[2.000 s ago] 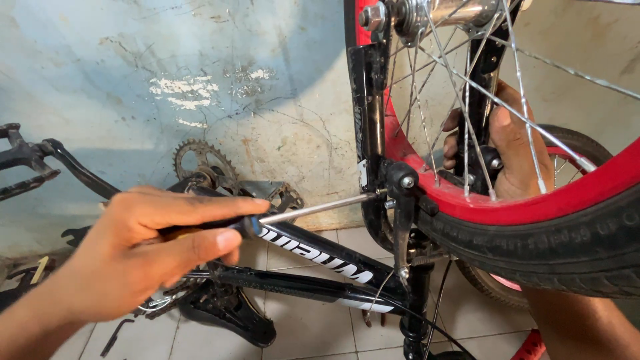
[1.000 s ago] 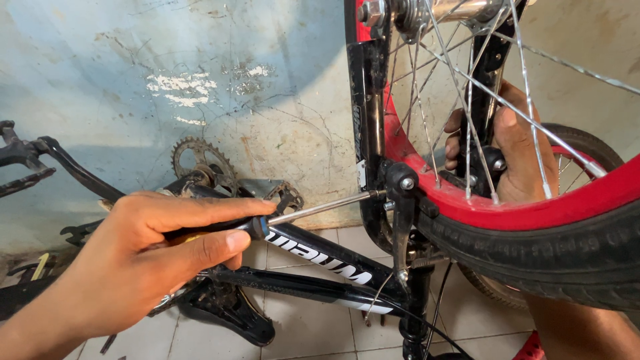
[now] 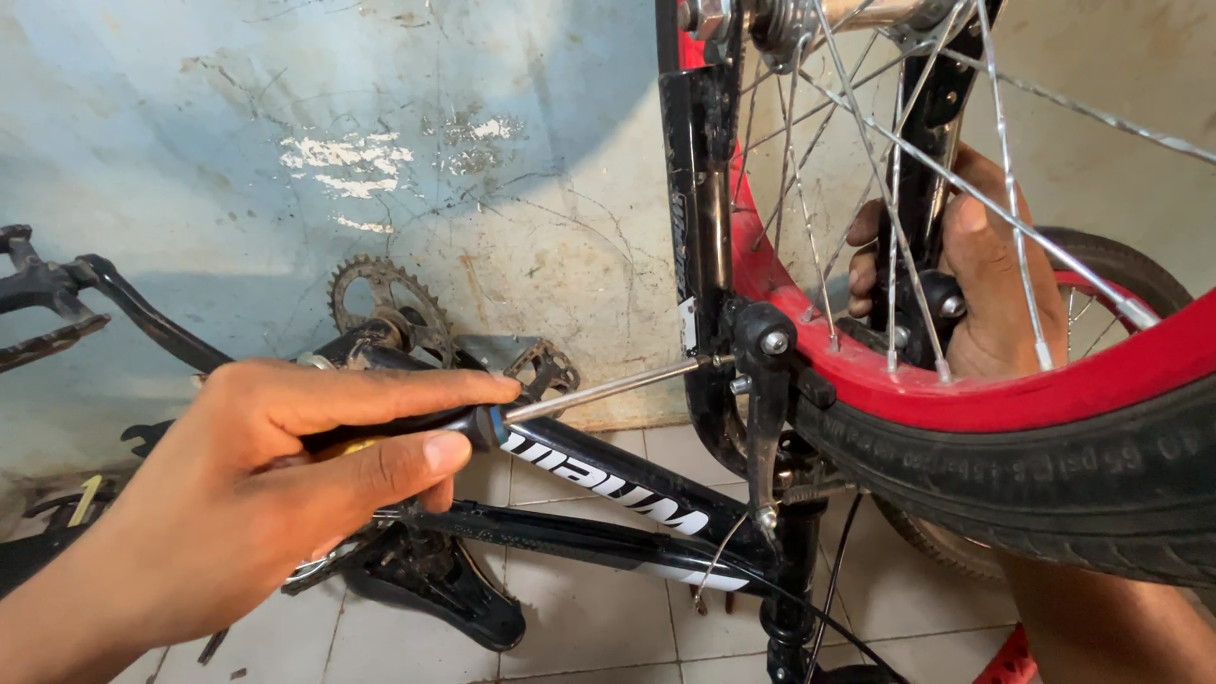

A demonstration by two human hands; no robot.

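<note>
My left hand [image 3: 313, 475] grips the dark handle of a screwdriver [image 3: 608, 388], index finger and thumb stretched along it. The screwdriver's tip meets a small screw at the side of a black V-brake arm [image 3: 768, 418] on the bicycle fork [image 3: 701, 228]. Behind the spokes, my right hand [image 3: 997, 256] is wrapped around the other fork leg [image 3: 917, 190], beside the second brake arm. The wheel's red rim [image 3: 912, 404] and black tyre [image 3: 1007, 484] lie between the camera and part of that hand. A frayed cable end [image 3: 717, 570] hangs below the near brake arm.
The black bicycle frame [image 3: 608, 475] slants across the middle, with a saddle [image 3: 437, 589] low over the tiled floor [image 3: 589, 608]. A chainring [image 3: 391, 304] and pedals stand near the stained wall [image 3: 532, 209]. Another wheel [image 3: 1116, 256] is behind on the right.
</note>
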